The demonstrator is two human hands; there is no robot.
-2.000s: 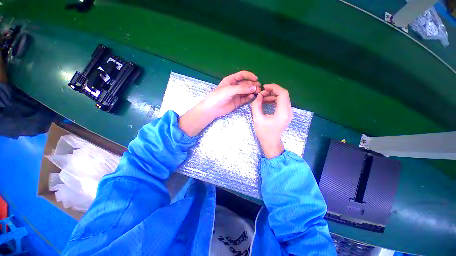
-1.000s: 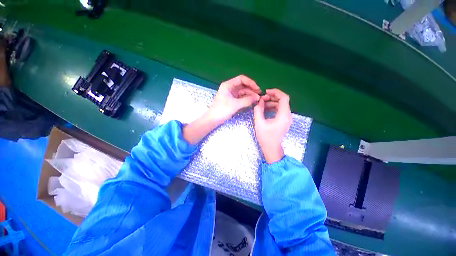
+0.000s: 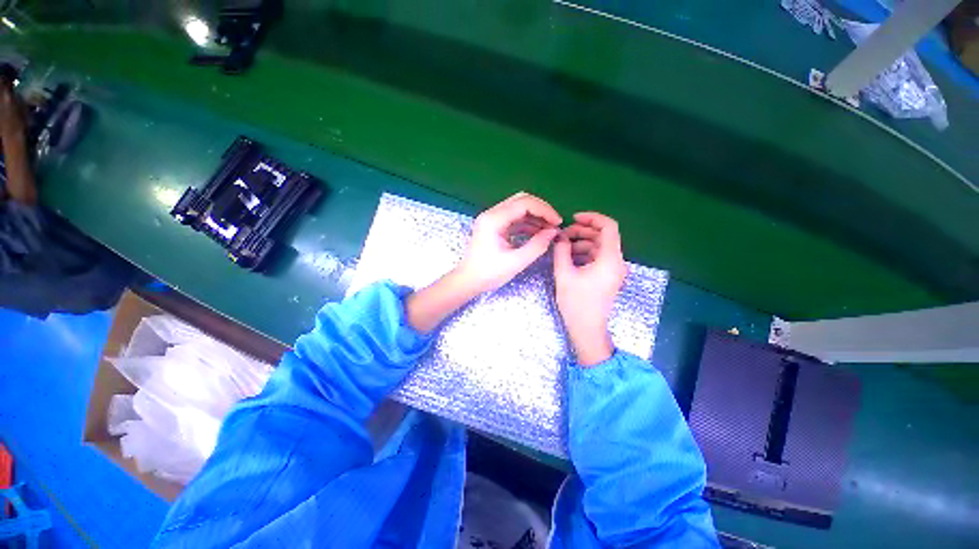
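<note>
My left hand (image 3: pixel 505 245) and my right hand (image 3: pixel 589 268) meet fingertip to fingertip above the far part of the silver bubble-foil mat (image 3: pixel 483 354). A small black part (image 3: pixel 559 232) shows between the fingertips of both hands. Most of it is hidden by the fingers, so its shape cannot be told. Both hands are bare, with blue sleeves. The mat lies on the green bench, partly covered by my forearms.
A black frame assembly (image 3: pixel 249 204) lies left of the mat; another black part (image 3: pixel 238 34) is on the belt. A textured panel (image 3: pixel 773 427) lies right, near a white post (image 3: pixel 891 335). An open cardboard box (image 3: pixel 102 391) with white bags stands lower left. A person's arm (image 3: pixel 15 145) shows far left.
The whole view has shifted, so the bench things appear lower. The black part on the belt has come further into view at the top left. My hands stay together at the small part.
</note>
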